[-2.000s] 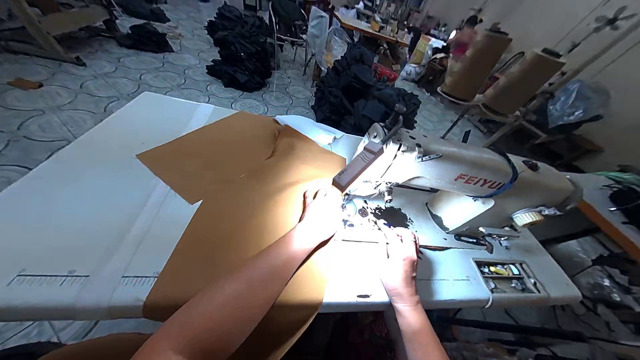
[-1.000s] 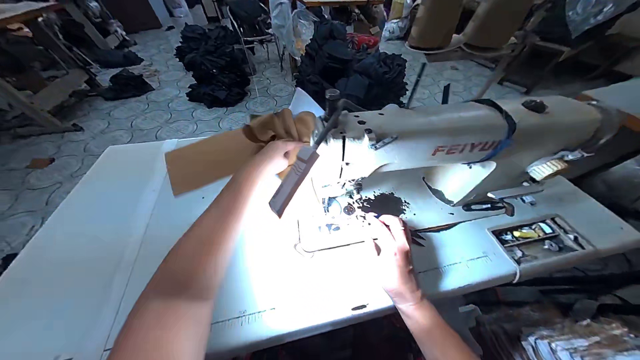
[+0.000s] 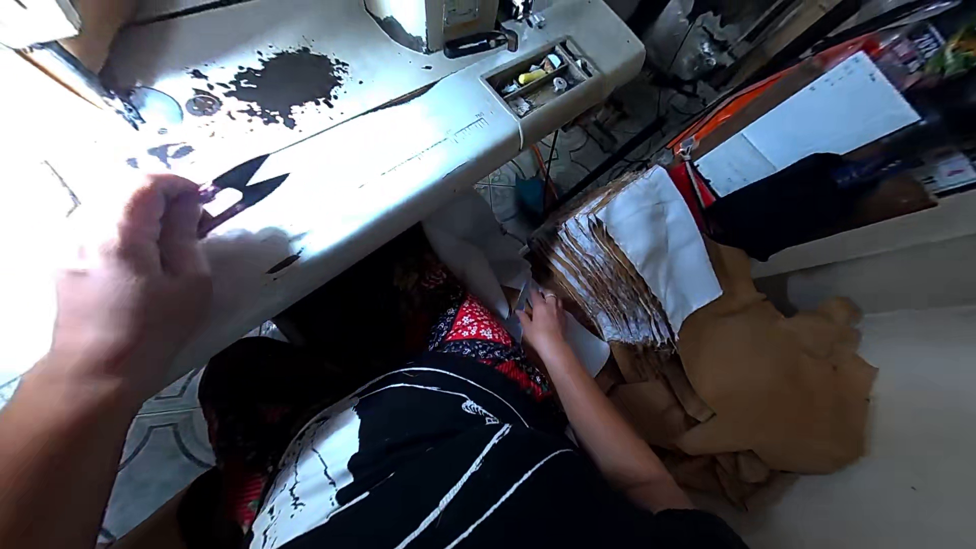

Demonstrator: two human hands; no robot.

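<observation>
My left hand (image 3: 137,259) is over the white sewing table (image 3: 396,164), closed on a pair of thread snips (image 3: 244,191) whose two blades point right and stand apart. Down beside my lap, my right hand (image 3: 543,316) touches or holds a thin pale piece (image 3: 523,299); its grip is too small to make out. Right of that hand lies a thick stack of white and brown cut pieces (image 3: 618,259). Brown fabric (image 3: 778,374) lies heaped beyond the stack. Part of the sewing machine (image 3: 457,23) shows at the top.
Dark scraps (image 3: 293,80) lie around the metal disc on the table. A small tray (image 3: 543,80) holding bits is set into its right end, near a black-handled tool (image 3: 480,43). A white sheet (image 3: 808,122) lies at the upper right.
The view has swung down and right. The brown cloth my left hand held at the machine is gone from that hand, which now has the snips. My right hand has left the tabletop for beside my lap.
</observation>
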